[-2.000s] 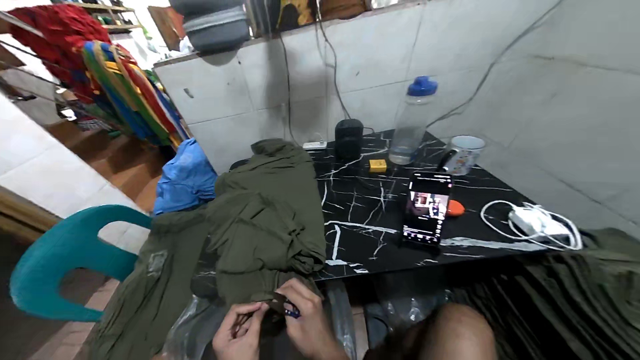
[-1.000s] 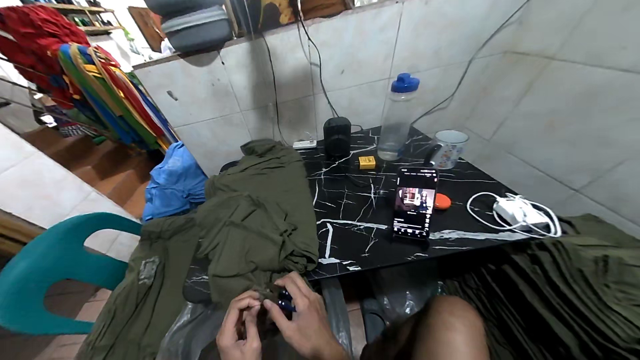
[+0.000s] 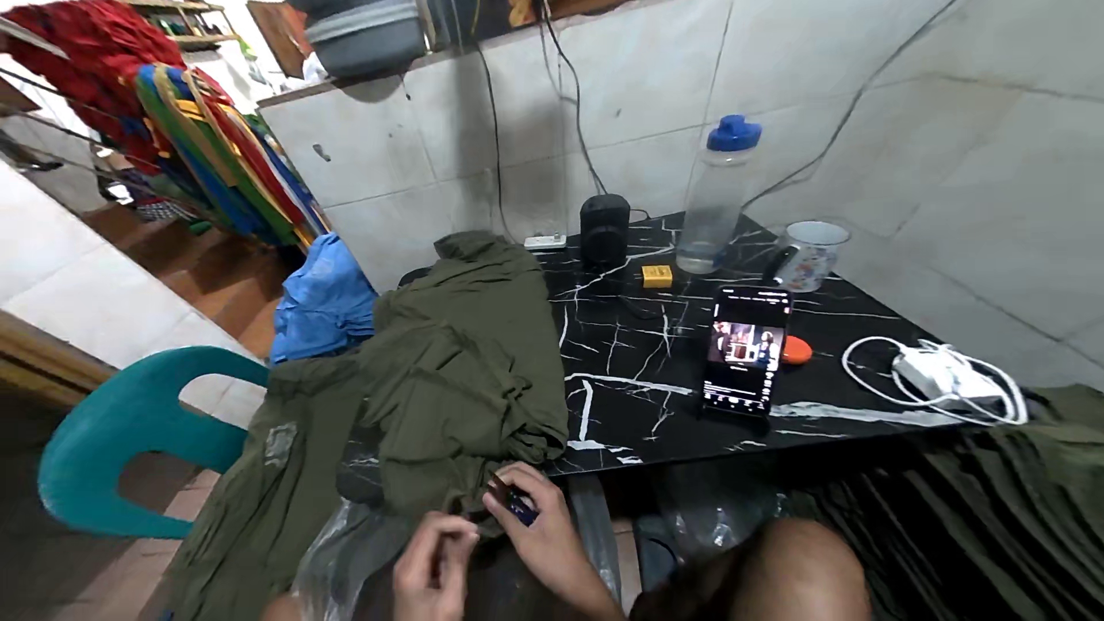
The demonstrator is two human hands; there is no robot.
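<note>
An olive-green garment [image 3: 466, 345] lies bunched over the left part of the black marble-patterned table, its lower edge hanging toward my lap. My right hand [image 3: 539, 517] is at that edge, closed around a small dark-blue tool [image 3: 517, 504] whose kind I cannot tell. My left hand [image 3: 435, 565] is just left of it, a little below the cloth, its thumb and fingers curled close together; whether something thin is between them cannot be seen.
A lit phone [image 3: 746, 349] stands propped on the table [image 3: 621, 345], near a speaker [image 3: 605, 231], yellow box [image 3: 657, 276], water bottle [image 3: 716, 198], mug [image 3: 811, 254] and white cable [image 3: 949, 379]. A teal plastic chair [image 3: 147, 440] is at left; folded dark-green cloth [image 3: 975, 509] at right.
My left hand has come away from the garment's edge and from my right hand, moving down. My right hand still holds the dark-blue tool by the cloth.
</note>
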